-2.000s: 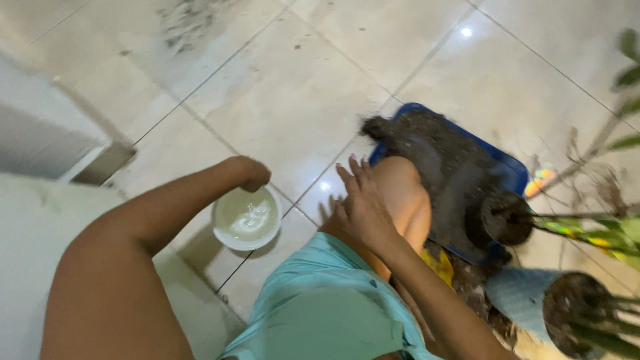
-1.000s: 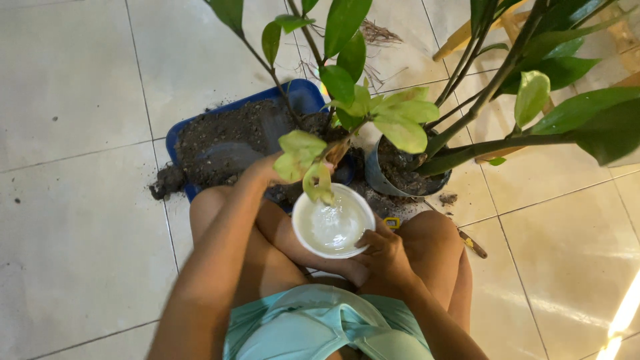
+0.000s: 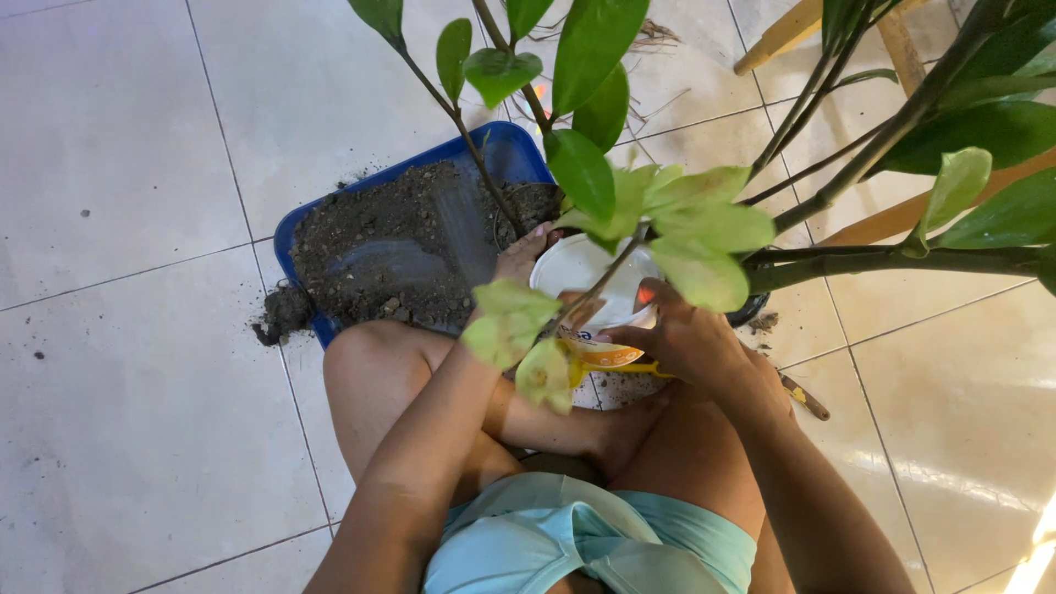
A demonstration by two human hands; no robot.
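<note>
A white plastic tub with a printed orange band is tipped away from me between my hands, partly behind pale leaves. My right hand grips its right side. At the tub's left rim lies my left hand, its fingertips partly hidden by leaves; whether it holds the tub or something behind it is unclear. Just beyond that hand, a green-leaved plant stem rises from dark soil at the right end of a blue tray. Loose soil covers much of the tray.
Large potted plant stems lean in from the right, over a dark pot rim. A yellow-handled thing lies below the tub. A brown-handled tool rests beside my right knee. A soil clump touches the tray's left corner. Wooden legs stand at upper right.
Two seconds ago one hand held the tub of liquid at my left side, away from the tray. One second ago it was in front of me; now it is farther forward and tipped, its printed side showing.
</note>
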